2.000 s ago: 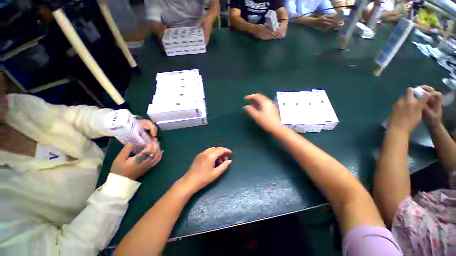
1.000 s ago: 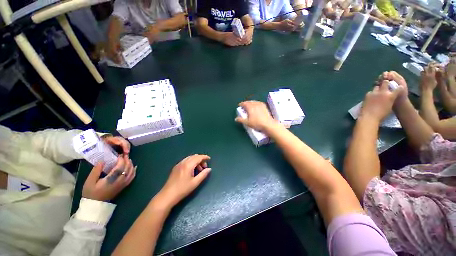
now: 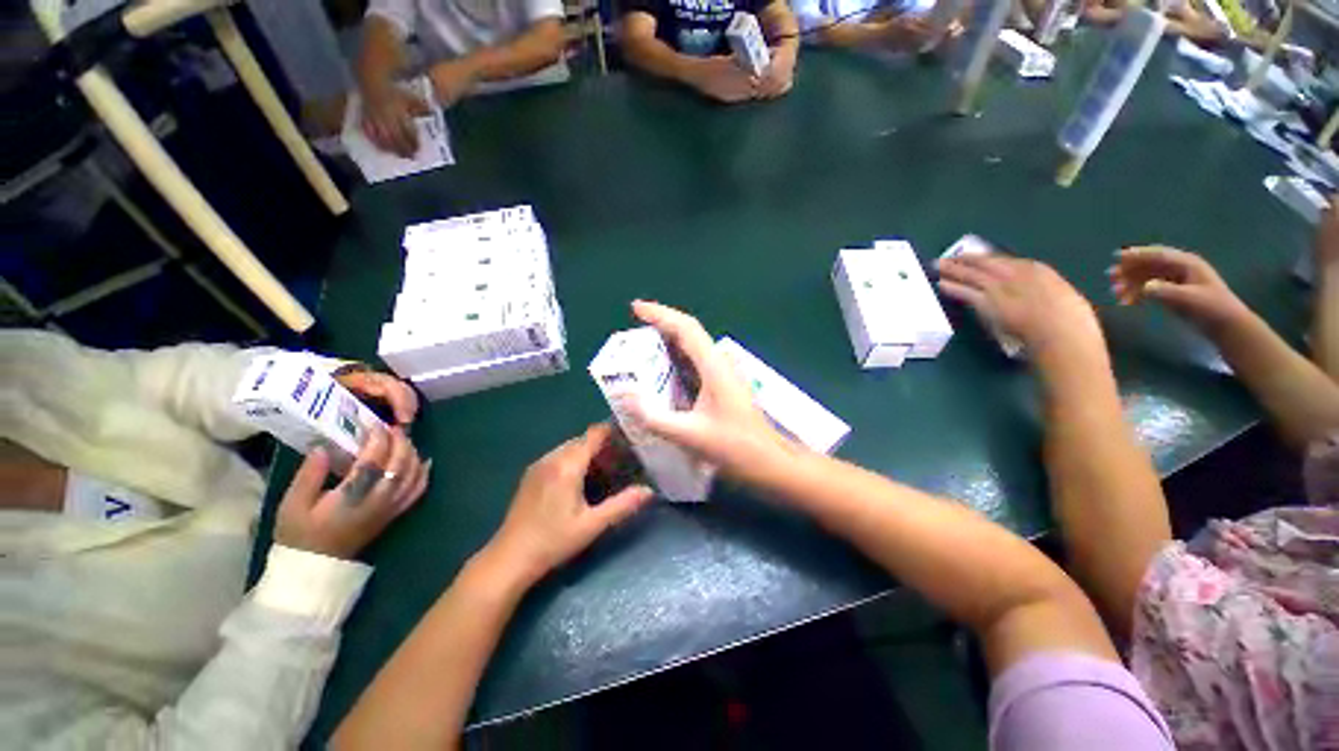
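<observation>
My right hand [image 3: 715, 399] holds a white carton [image 3: 646, 374] with blue print, tilted up on end, near the middle of the table. My left hand [image 3: 565, 499] is just to its lower left, fingers curled and apart, holding nothing. Another white carton [image 3: 786, 399] lies flat on the green table [image 3: 705, 587], partly behind my right hand. Two cartons lie side by side [image 3: 893, 301] farther right. A layered carton stack [image 3: 477, 301] stands left of centre.
At left, a person in cream sleeves holds a carton [image 3: 311, 404]. At right, a neighbour's hand [image 3: 1028, 301] rests on a carton beside the pair. Across the table, people hold cartons [image 3: 749, 44]. Cream frame pipes [image 3: 191, 198] slant at upper left; flat pale pieces lie far right.
My right hand has come back toward me with a carton from the row. The row is split, with one carton lying apart. The right neighbour's hand has reached in to a carton.
</observation>
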